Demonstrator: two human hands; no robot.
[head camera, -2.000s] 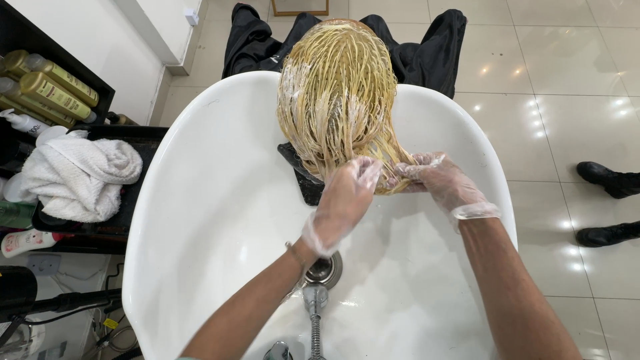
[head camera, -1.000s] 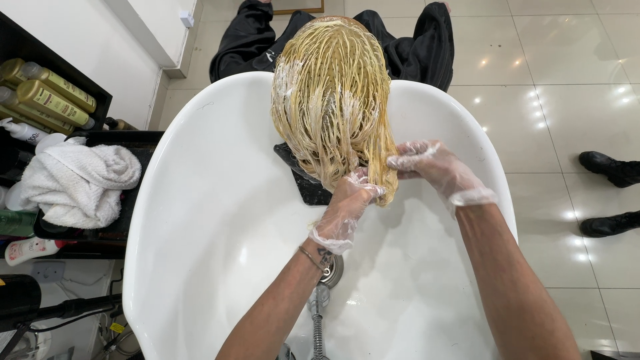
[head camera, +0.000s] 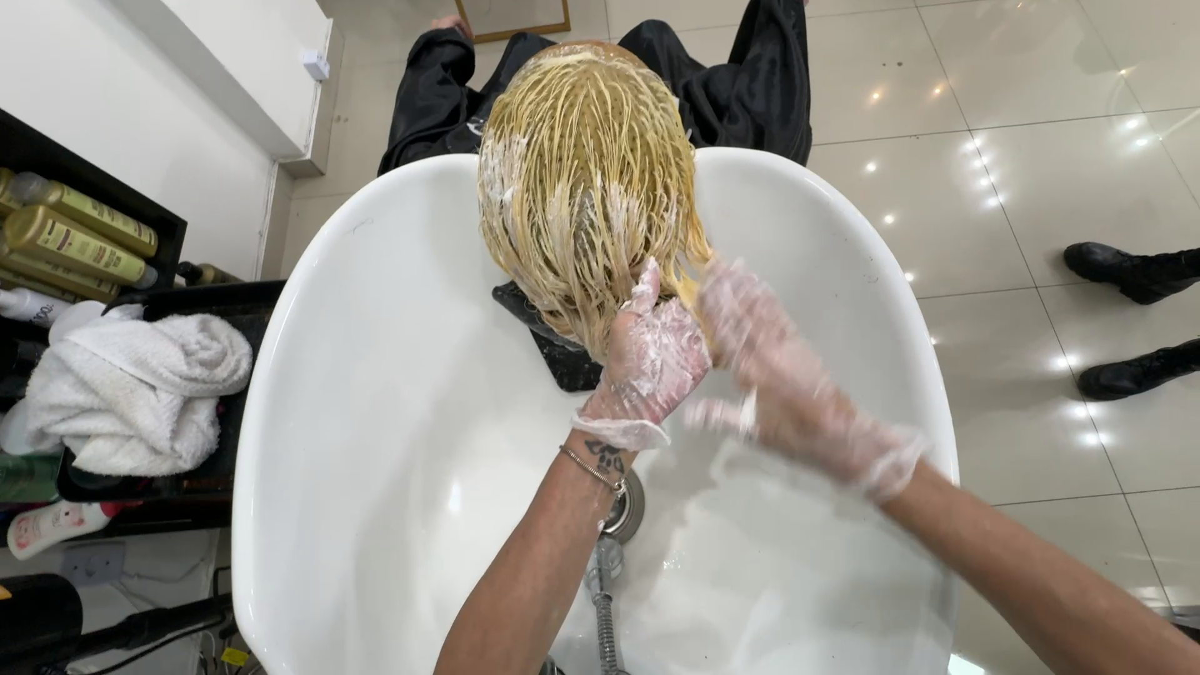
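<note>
A person's wet blond hair (head camera: 586, 178), coated with whitish cream, hangs over the rim of a white salon wash basin (head camera: 375, 506). Under the head lies a black neck rest (head camera: 562, 361). My left hand (head camera: 656, 361), in a clear plastic glove smeared with cream, is palm up at the lower ends of the hair, its thumb raised; whether strands lie in it I cannot tell. My right hand (head camera: 773, 361), gloved and blurred by motion, has its fingers apart beside a yellow strand at the right of the hair.
A shower hose (head camera: 606, 609) lies by the drain (head camera: 623, 506). On the left, a white towel (head camera: 141, 394) rests on a black trolley near several bottles (head camera: 75, 239). The seated person wears a black cape (head camera: 750, 94). Another person's black boots (head camera: 1130, 272) stand on the tiles at right.
A second ago both hands were at the gathered hair ends. Now my left palm is turned up and my right hand has its fingers spread, lower and nearer my left hand.
</note>
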